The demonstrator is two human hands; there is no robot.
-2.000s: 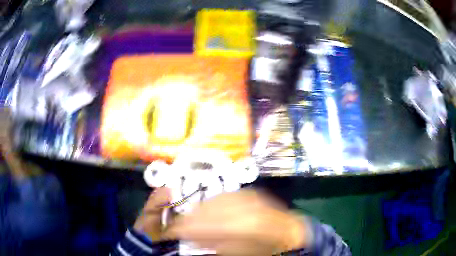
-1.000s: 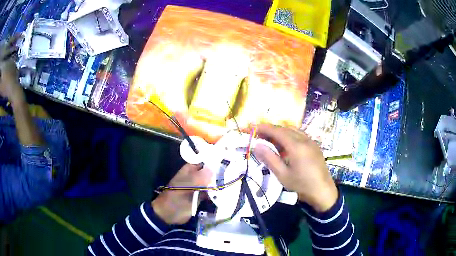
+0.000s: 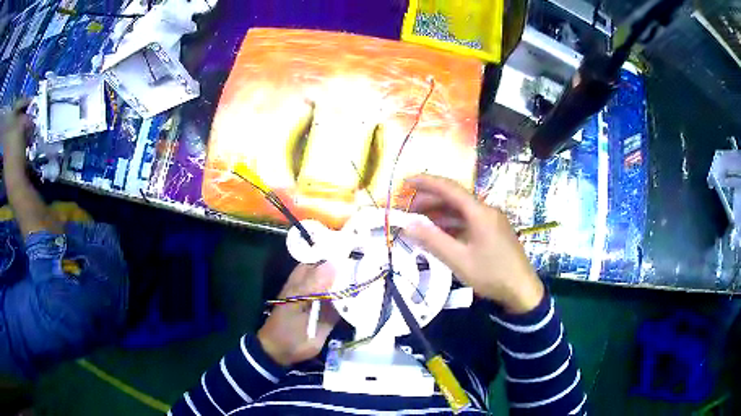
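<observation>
A white plastic housing is held at the bench edge in front of the orange pad, its flat foot towards me. My left hand grips its left side; some fingers are hidden behind it. My right hand is at its upper right, thumb on the rim near the thin wires. A thin red wire stands up from the centre over the pad. A thick black cable with a yellow end points down towards me. Another black cable sticks out of the left lobe.
The orange pad lies ahead, with a yellow screw tray behind it. A black electric screwdriver and a silver-white box are at the right. White housings lie at the left, beside another person's arm.
The red wire now extends upward over the pad instead of lying short by my right fingers. The housing stays in my hands. The view has shifted slightly.
</observation>
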